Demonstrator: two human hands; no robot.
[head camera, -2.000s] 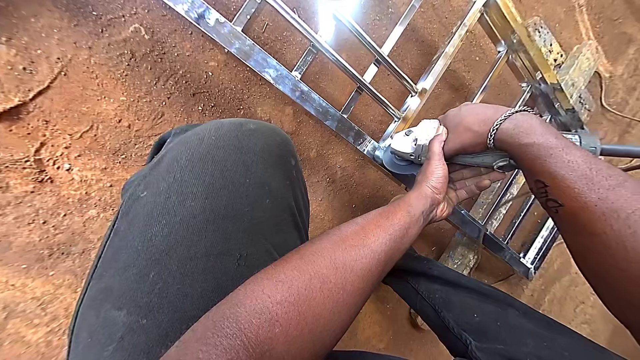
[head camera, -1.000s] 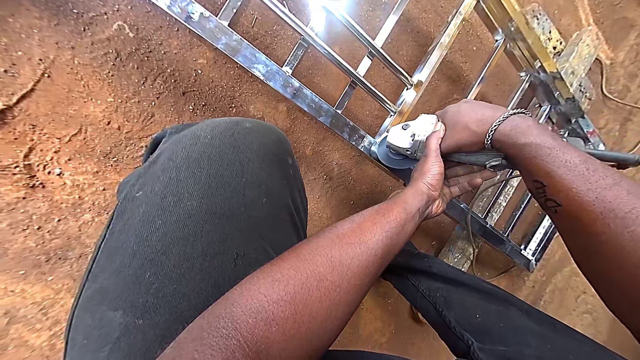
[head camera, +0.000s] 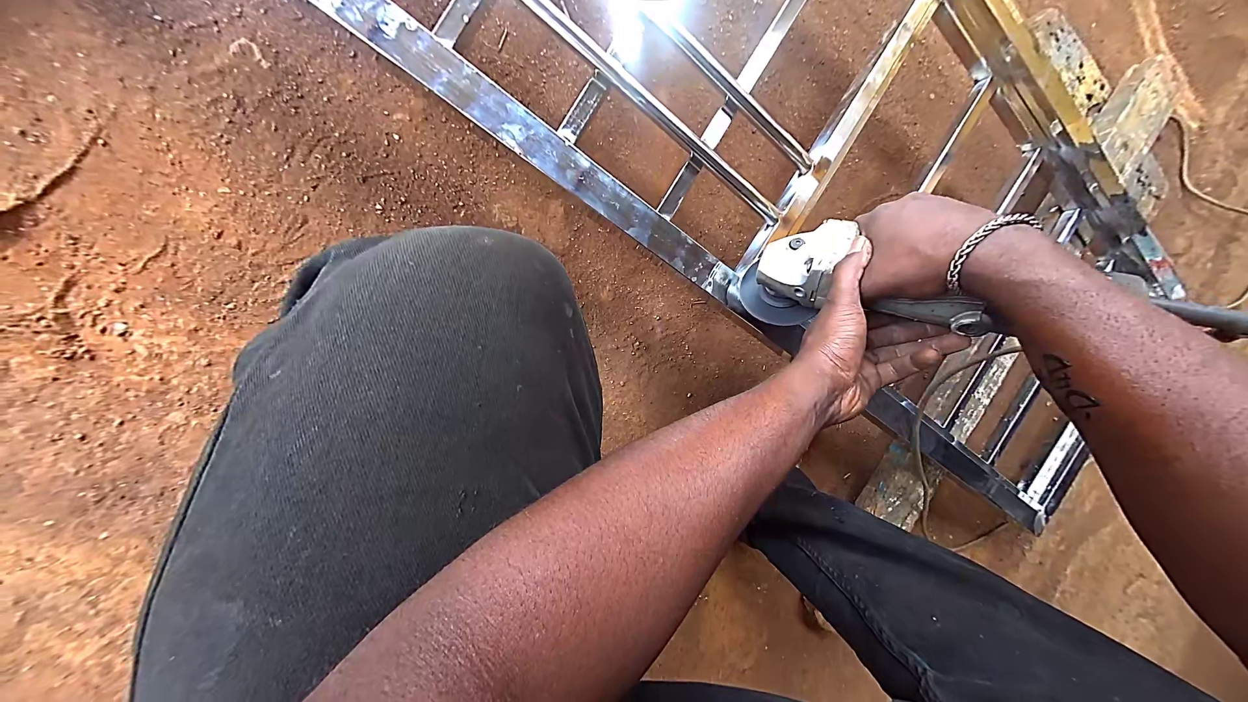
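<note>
An angle grinder (head camera: 807, 261) with a pale, worn gear head and a grey disc is held over a welded metal frame (head camera: 585, 180) of flat and square bars. Its disc is at a joint where a crossbar meets the long side bar; whether it touches cannot be told. My left hand (head camera: 853, 351) supports the tool from below, thumb up along the gear head, fingers stretched under the body. Wearing a chain bracelet, my right hand (head camera: 912, 244) wraps over the tool body just behind the head; its fingers are mostly hidden.
A dark power cord (head camera: 1204, 314) leads off right from the grinder. Paint-spattered wooden boards (head camera: 1136, 117) lie at the upper right, and another board (head camera: 902, 487) is under the frame. A thin cable (head camera: 916, 448) loops below it. Bright light glares at the top. Reddish soil (head camera: 195, 146) surrounds my knees.
</note>
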